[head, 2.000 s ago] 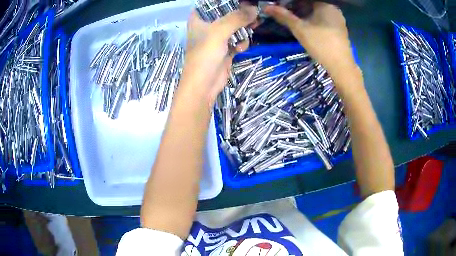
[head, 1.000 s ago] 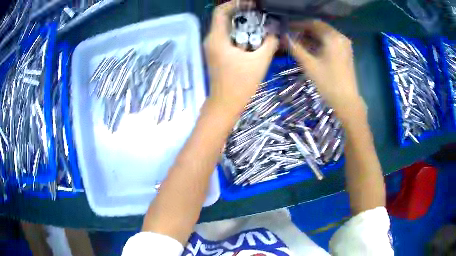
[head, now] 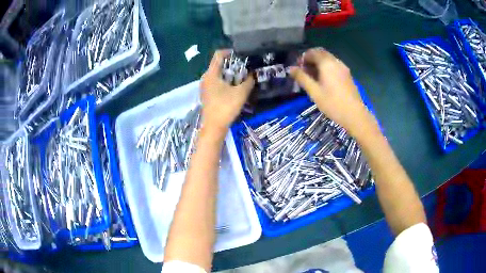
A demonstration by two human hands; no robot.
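Note:
My left hand (head: 226, 93) is closed around a bunch of silver metal shafts (head: 234, 68), their ends pointing up, left of the fixture. The fixture (head: 270, 73), a small silver block on a dark base, sits below the grey press (head: 264, 24). My right hand (head: 325, 80) is at the fixture's right side, thumb and fingers close together; blur hides whether it holds a shaft. The blue parts bin (head: 266, 226), heaped with shafts, lies under my right forearm. The white parts tray (head: 154, 234), with shafts in its upper part, lies under my left forearm.
Whitish trays (head: 152, 56) full of shafts are stacked at upper left. Blue bins of shafts stand at left (head: 101, 176) and right (head: 434, 120). A red container (head: 333, 18) is beside the press. A paper scrap (head: 192, 51) lies left. A red stool (head: 461, 202) is at lower right.
The view has shifted, bringing the press, stacked trays and red container into sight. My left hand has moved to the fixture's left with its shafts; my right hand stays near the fixture's right.

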